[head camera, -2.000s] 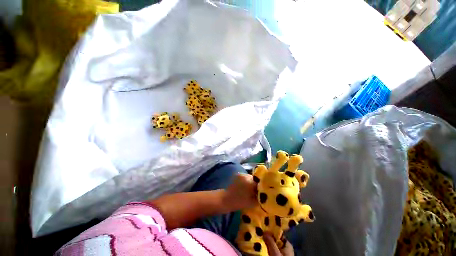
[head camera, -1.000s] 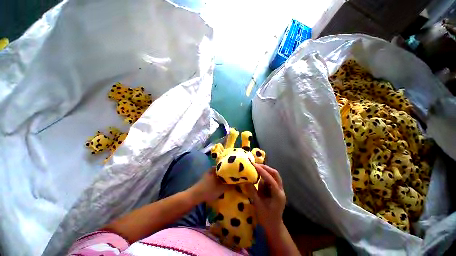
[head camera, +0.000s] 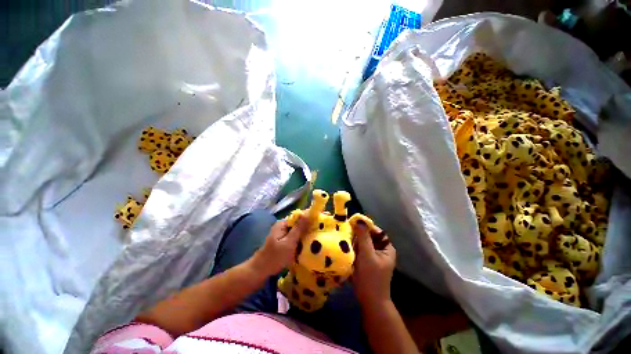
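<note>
A yellow giraffe hand puppet (head camera: 325, 253) with black spots is held over my lap, head toward the camera, its two horns pointing up. My left hand (head camera: 280, 243) grips the left side of its head near the ear. My right hand (head camera: 373, 257) grips the ear on the right side; a small dark shape shows at its fingers, too unclear to name. The puppet's body hangs below the head, partly hidden. The left white woven sack (head camera: 207, 187) is wide open with a few spotted puppets (head camera: 165, 148) inside. The right white sack (head camera: 408, 173) is heaped with spotted puppets (head camera: 526, 180).
A blue plastic crate (head camera: 394, 31) stands on the green floor (head camera: 304, 117) beyond the sacks. A strap loop (head camera: 301, 166) hangs at the left sack's rim. A pale square item (head camera: 460, 343) lies at the bottom edge, right of my lap.
The view has swung right, showing more of the full sack. My right hand has moved from the puppet's lower body to its head and then its ear. The head now tilts up more.
</note>
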